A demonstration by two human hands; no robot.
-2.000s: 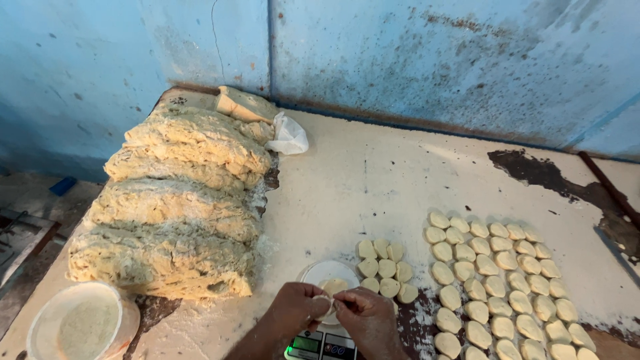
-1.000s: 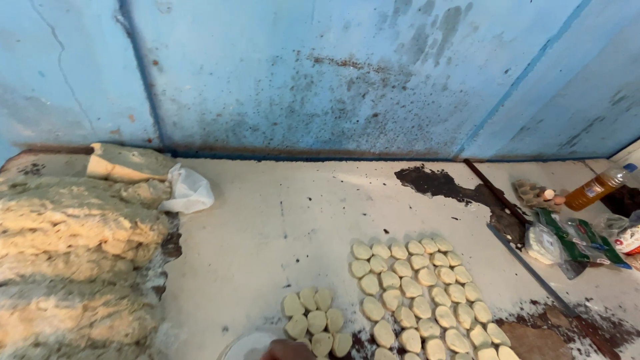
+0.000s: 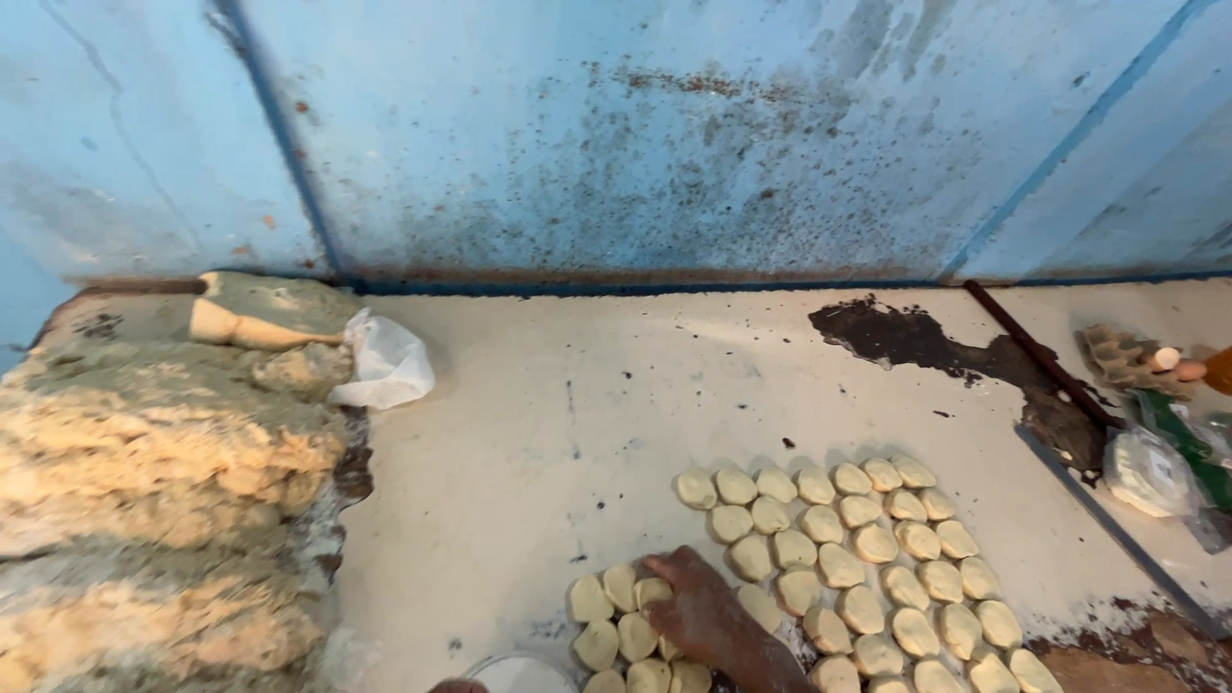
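My right hand (image 3: 698,611) reaches over the small group of dough pieces (image 3: 597,643) at the bottom centre, its fingertips at a piece on the group's right side; whether it grips that piece is unclear. Only a bit of my left hand (image 3: 458,686) shows at the bottom edge, beside a round white dish (image 3: 525,674); its fingers are hidden. Right of my right hand lie rows of flattened dough pieces (image 3: 840,565). Large floured dough masses (image 3: 164,433) fill the left side.
A white plastic bag (image 3: 385,361) lies by the dough masses. On the right are a dark rod (image 3: 1039,354), a grey metal strip (image 3: 1116,529), an egg tray (image 3: 1116,361) with eggs and a clear plastic package (image 3: 1150,472). A stained blue wall (image 3: 616,144) stands behind the table.
Two seconds ago both hands were together over the white dish; now my right hand is apart from the left, at the small dough group. The view has swung up and to the right.
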